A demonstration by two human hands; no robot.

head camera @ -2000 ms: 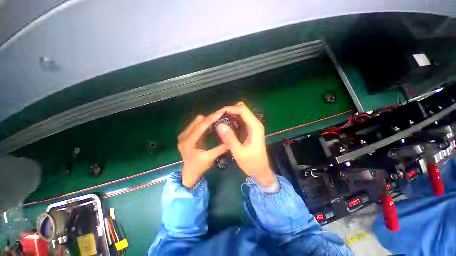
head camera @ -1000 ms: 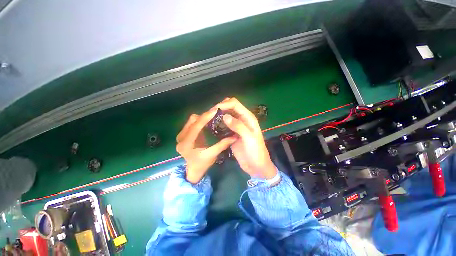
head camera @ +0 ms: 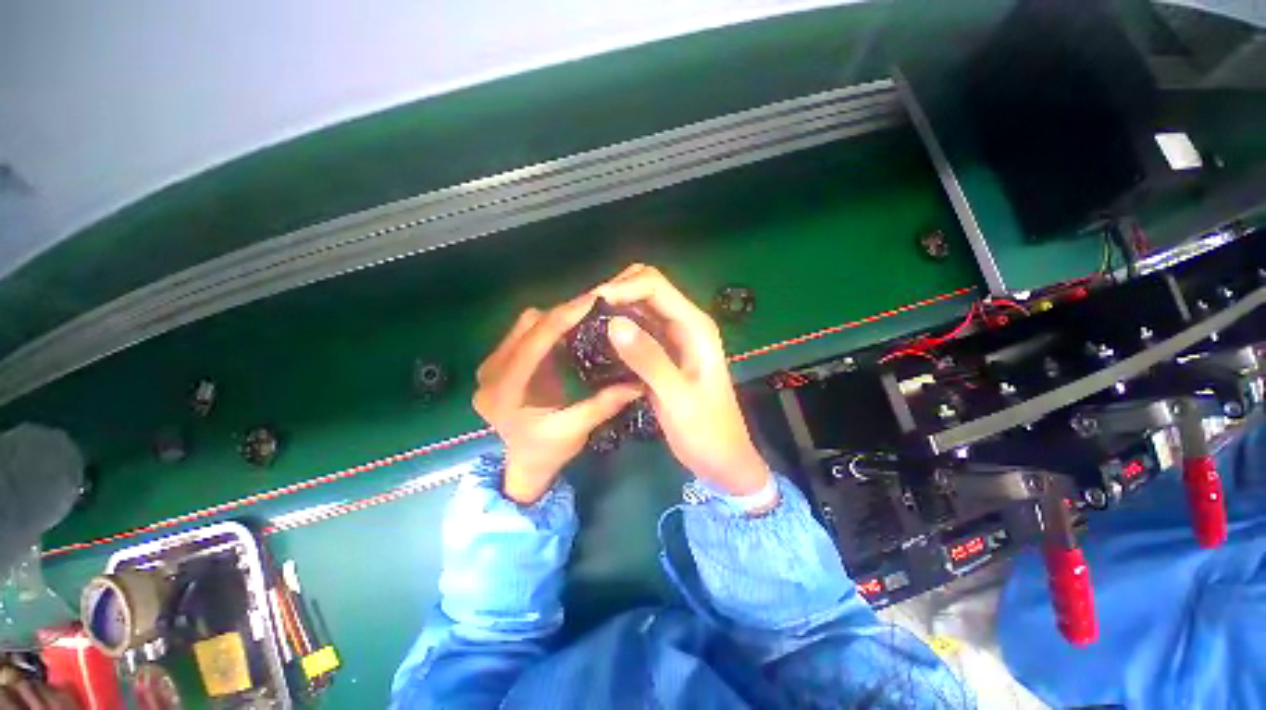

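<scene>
A round dark electronic module (head camera: 594, 347) with fine silvery detail on its face is held up between both hands at the middle of the view. My left hand (head camera: 535, 395) holds its left side, fingers curved around it. My right hand (head camera: 683, 368) holds its right side, the thumb lying on or near its face. The fingers cover part of the rim. More dark round modules lie partly hidden just below the hands (head camera: 625, 427).
Similar modules sit spaced along the green belt (head camera: 333, 333). A tray (head camera: 264, 590) with a tape roll (head camera: 122, 612) is at lower left, thin tools beside it. Black fixtures (head camera: 972, 486) with red clamp handles (head camera: 1070, 594) are at right. A blue-clothed person (head camera: 1138, 610) is at lower right.
Both hands have shifted slightly left and keep hold of the module, whose face shows more than two seconds ago. The view has shifted a little. Some belt modules appear slightly displaced.
</scene>
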